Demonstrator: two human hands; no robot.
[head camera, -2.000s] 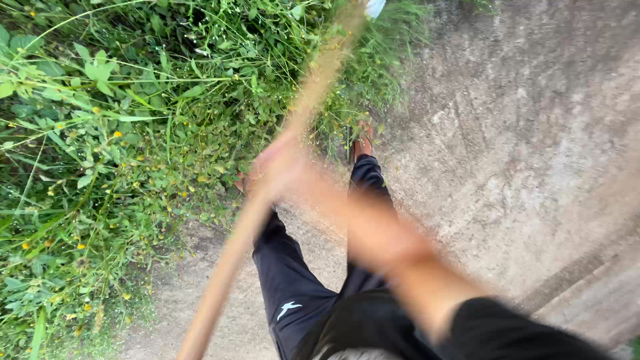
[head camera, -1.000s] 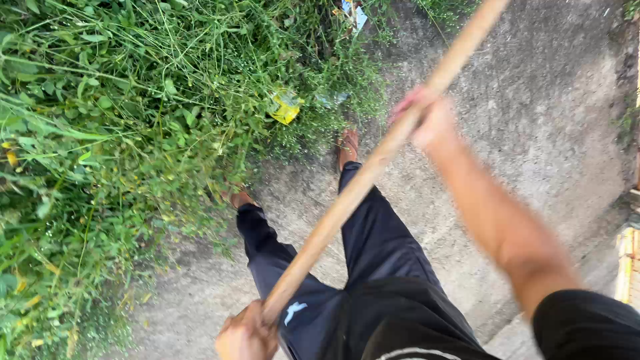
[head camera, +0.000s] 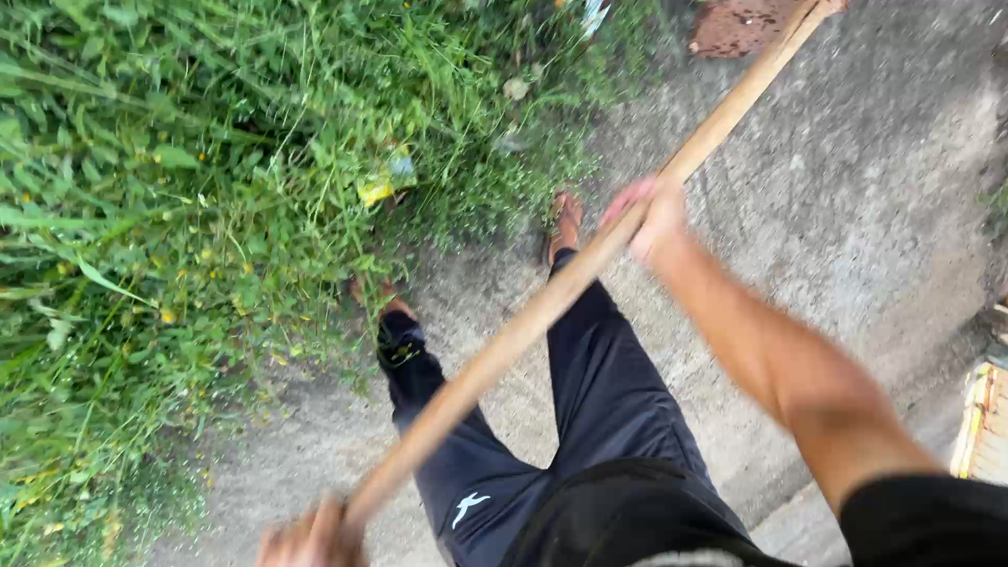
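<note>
A long wooden handle (head camera: 504, 346) runs diagonally from the lower left to the upper right, in front of my legs. My right hand (head camera: 650, 216) is closed around its upper part. At the lower left, my left hand (head camera: 315, 535) grips the near end; it is blurred and partly cut off by the frame. By the far end of the handle, a flat, rusty brown blade (head camera: 736, 30), apparently a hoe's, shows at the top edge. It lies over the grey ground, and its upper part is out of view.
Dense green weeds (head camera: 197, 197) cover the left side, with a yellow wrapper (head camera: 376, 191) among them. My feet stand at their edge on rough concrete-like ground (head camera: 850, 197). A pale yellow object (head camera: 983, 425) lies at the right edge.
The rusty blade has come into view at the top. Since two seconds ago my right hand has moved rightward from over my feet, and my left hand has come into view at the handle's near end.
</note>
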